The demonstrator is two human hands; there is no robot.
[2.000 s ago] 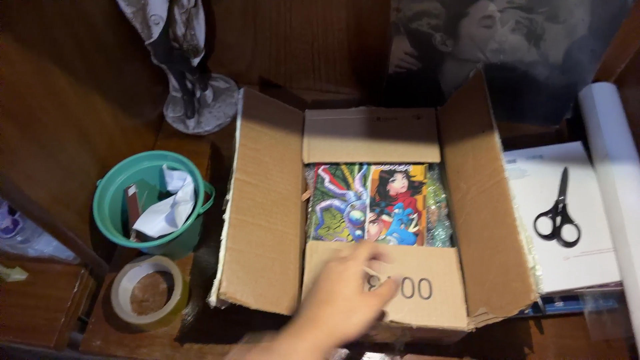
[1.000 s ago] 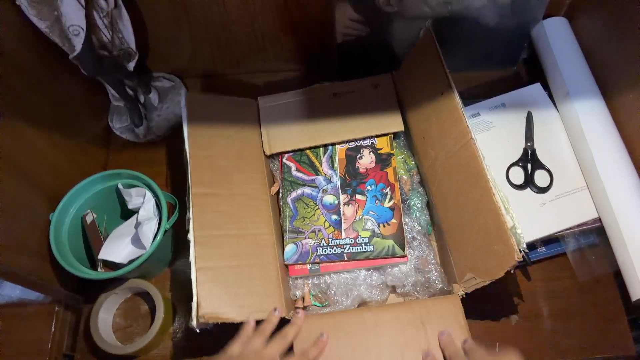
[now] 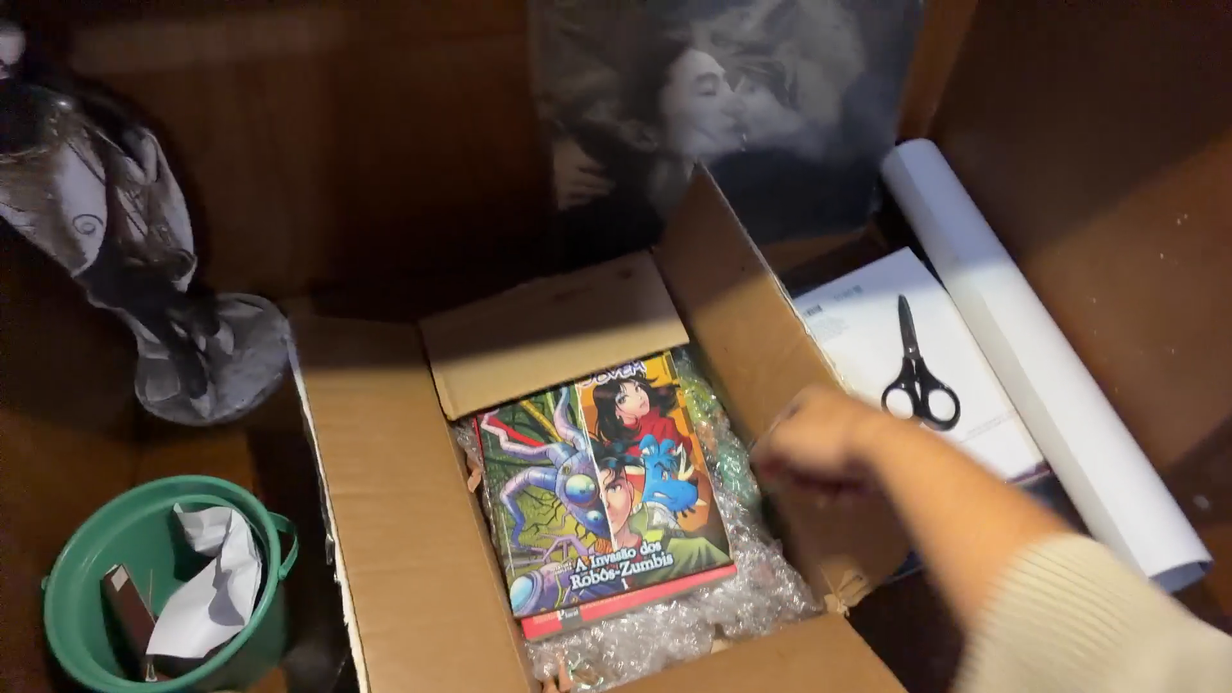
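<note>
My right hand (image 3: 818, 438), blurred and with curled fingers, is over the right flap (image 3: 770, 356) of an open cardboard box (image 3: 385, 481); whether it touches the flap I cannot tell. Its sleeve is cream ribbed knit. Inside the box a comic book (image 3: 602, 491) with a colorful cover lies on a red-edged book (image 3: 635, 602), with bubble wrap (image 3: 770, 577) around them. My left hand is out of view.
Black-handled scissors (image 3: 921, 385) lie on a white printed sheet or book (image 3: 991, 433) at right, beside a white paper roll (image 3: 1049, 356). A green bucket (image 3: 67, 577) holding crumpled paper (image 3: 207, 597) stands at lower left. Behind are a statuette (image 3: 173, 289) and a dark picture (image 3: 818, 125).
One second ago both hands were at the box's front flap; now my right hand is up at the right flap and my left hand has left the view. The view has shifted.
</note>
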